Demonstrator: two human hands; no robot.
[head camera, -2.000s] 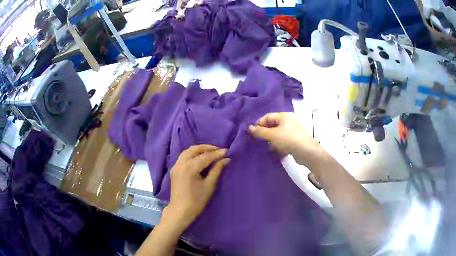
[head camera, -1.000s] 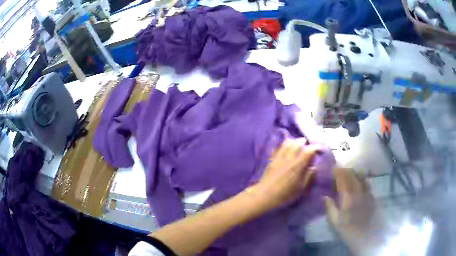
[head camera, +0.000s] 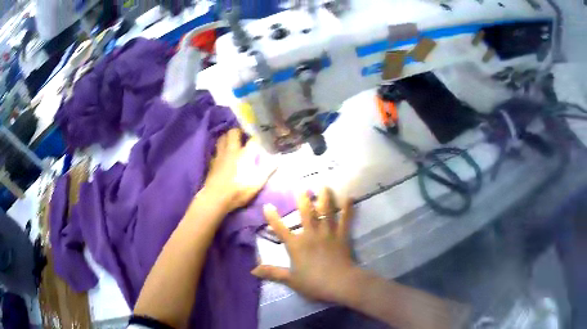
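The purple garment piece (head camera: 154, 173) lies draped over the table, its right edge reaching the bed below the machine head. The sewing machine (head camera: 347, 71) is white with a blue stripe. Its presser foot area (head camera: 293, 138) is bright and blurred. My left hand (head camera: 235, 170) lies flat on the cloth just left of the presser foot, thumb apart from the fingers. My right hand (head camera: 315, 247) is spread, with a ring, over the table's front edge; its fingertips are at the cloth's pale, glaring edge. Whether they touch it is unclear.
Green-handled scissors (head camera: 447, 180), orange-handled snips (head camera: 387, 110) and a black flat object (head camera: 437, 106) lie right of the needle. A purple heap (head camera: 116, 90) is at the back left, beside the lamp (head camera: 182, 71). Tangled dark strips (head camera: 521, 128) lie far right. Brown taped cardboard (head camera: 61, 283) is at left.
The view has swung right, towards the machine. The cloth's right edge is now at the needle area. My left hand has flattened on the cloth beside the presser foot; my right fingers have spread.
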